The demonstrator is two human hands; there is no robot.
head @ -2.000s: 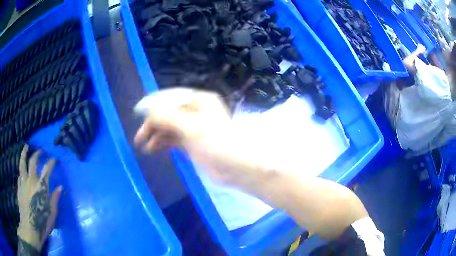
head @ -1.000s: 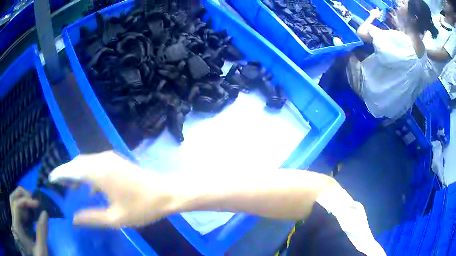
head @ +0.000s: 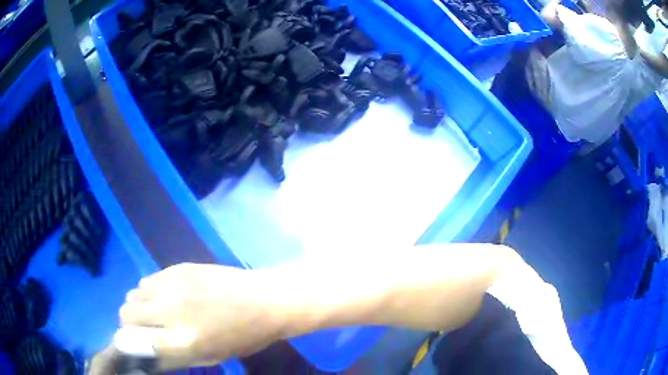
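Observation:
My right hand [head: 176, 315] reaches across the right bin to the front edge of the left bin, its fingers curled down, with white covering on a finger. A small dark black moulded part [head: 137, 364] shows under its fingers, cut off by the bottom edge. A bit of skin beside it may be my left hand; I cannot tell. Black parts lie in nested rows [head: 29, 190] in the left bin [head: 95, 293]. A short nested group [head: 82, 233] lies beside them. The right bin [head: 498, 157] holds a jumbled pile [head: 242, 80] on a white liner [head: 366, 183].
A brown strip [head: 135, 187] and a grey post [head: 69, 51] stand between the bins. Another blue bin [head: 505, 40] with dark parts lies at the upper right. A person in white [head: 593, 80] is at the right. Yellow-and-black tape [head: 507, 225] marks the floor.
My right hand has moved down towards the bottom edge and its fingers have curled. My left hand, visible at lower left before, is mostly or wholly out of the picture. The view has shifted slightly.

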